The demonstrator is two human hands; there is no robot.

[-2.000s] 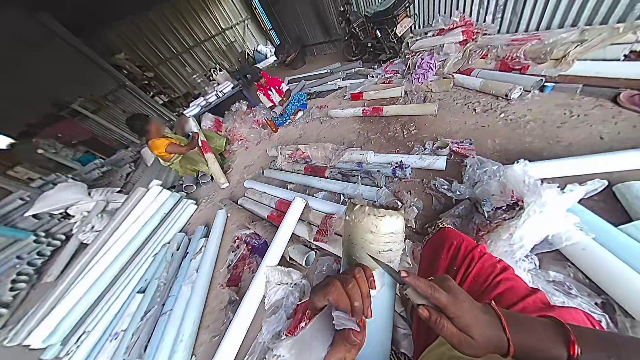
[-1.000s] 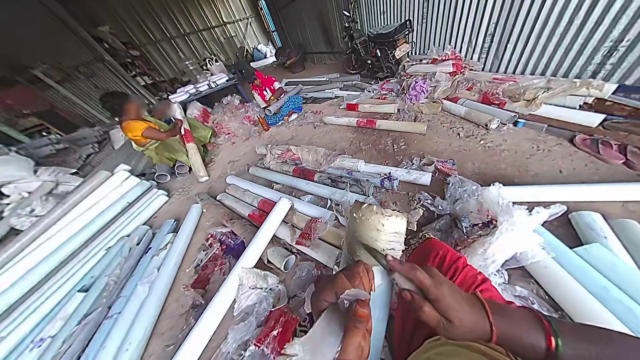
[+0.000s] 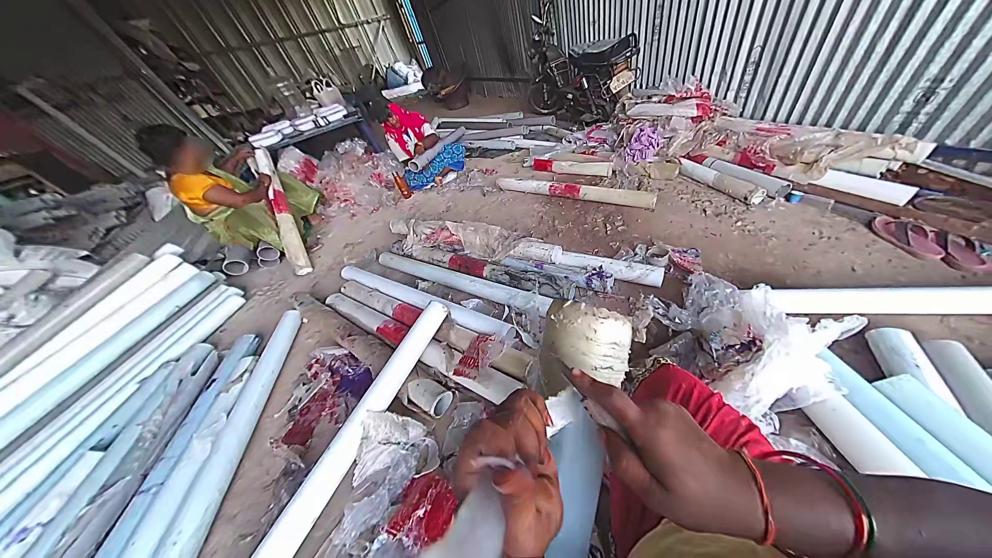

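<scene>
Upright between my knees leans a light blue plastic pipe (image 3: 575, 473), its upper end wrapped in a ragged whitish covering (image 3: 593, 341). My left hand (image 3: 511, 469) is closed on a strip of peeled wrapping (image 3: 474, 523) at the pipe's left side. My right hand (image 3: 659, 442) grips a knife, mostly hidden by the fingers, against the pipe just below the whitish covering. A long white pipe (image 3: 364, 422) lies at a slant left of my left hand. Torn clear plastic film (image 3: 387, 465) lies beside it.
Stacked pipes (image 3: 155, 434) lie on the left, more (image 3: 914, 403) on the right. Crumpled plastic film (image 3: 767, 349) is near my right knee. A person (image 3: 232, 194) holds a pipe at the left; another person (image 3: 411, 139) sits farther back. A motorcycle (image 3: 585, 70) and sandals (image 3: 922, 240) are beyond.
The knife blade, plain two seconds ago, is now mostly hidden by my right fingers. My left hand has moved down from the covering, holding the loose strip.
</scene>
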